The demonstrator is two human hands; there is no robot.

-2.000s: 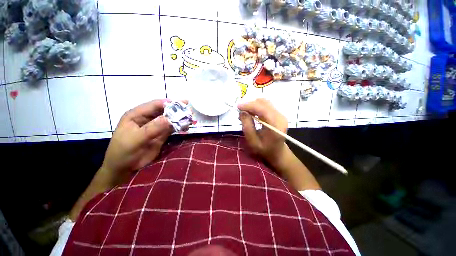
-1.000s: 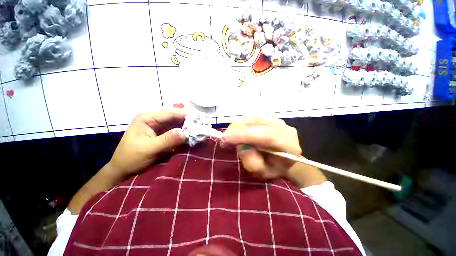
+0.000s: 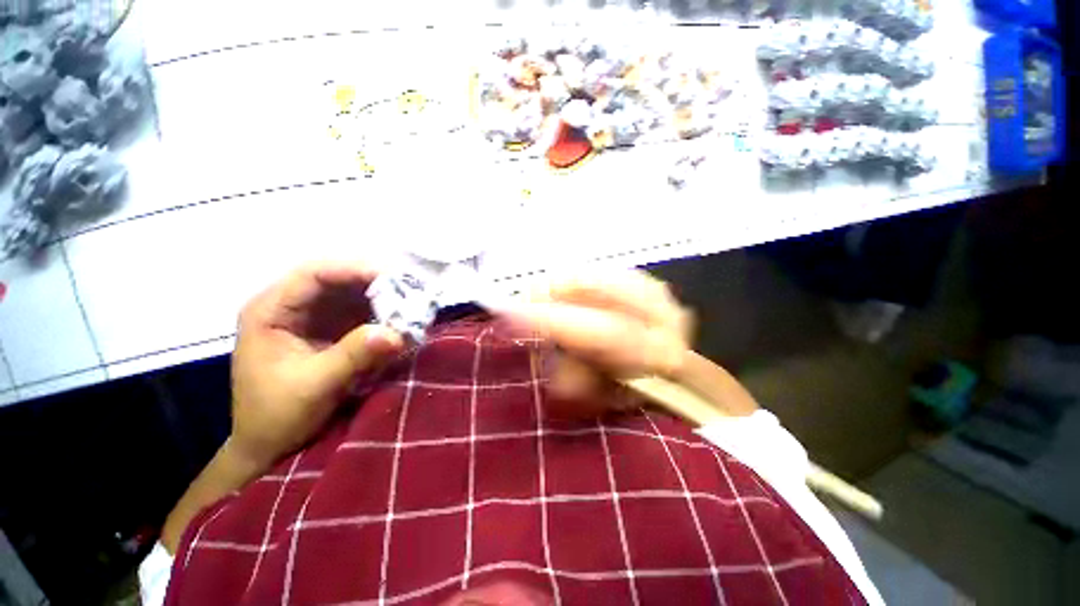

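Note:
My left hand (image 3: 296, 349) holds a grey-white ruffled ornament body (image 3: 405, 298) between thumb and fingers at the table's front edge. My right hand (image 3: 616, 337) is blurred. It grips a pale wooden stick (image 3: 847, 491) that slants down to the right past my sleeve. The stick's working tip is too blurred to make out. The white bowl (image 3: 448, 243) is washed out behind the ornament; only part of its rim shows. A scattered heap of small pale and orange-tinted pieces (image 3: 628, 101) lies beyond my right hand.
Grey ornament bodies (image 3: 71, 107) are heaped at the far left. Rows of set-out ornaments (image 3: 847, 148) lie at the right, beside a blue plastic tray (image 3: 1004, 113). The table's front edge runs just beyond my checked apron (image 3: 486, 474). A dark floor area with blurred objects shows at the lower right.
The view has turned and shifted, so table things sit further left. The stick has moved from the bowl towards the ornament, and my right hand is now blurred. Both hands keep their holds.

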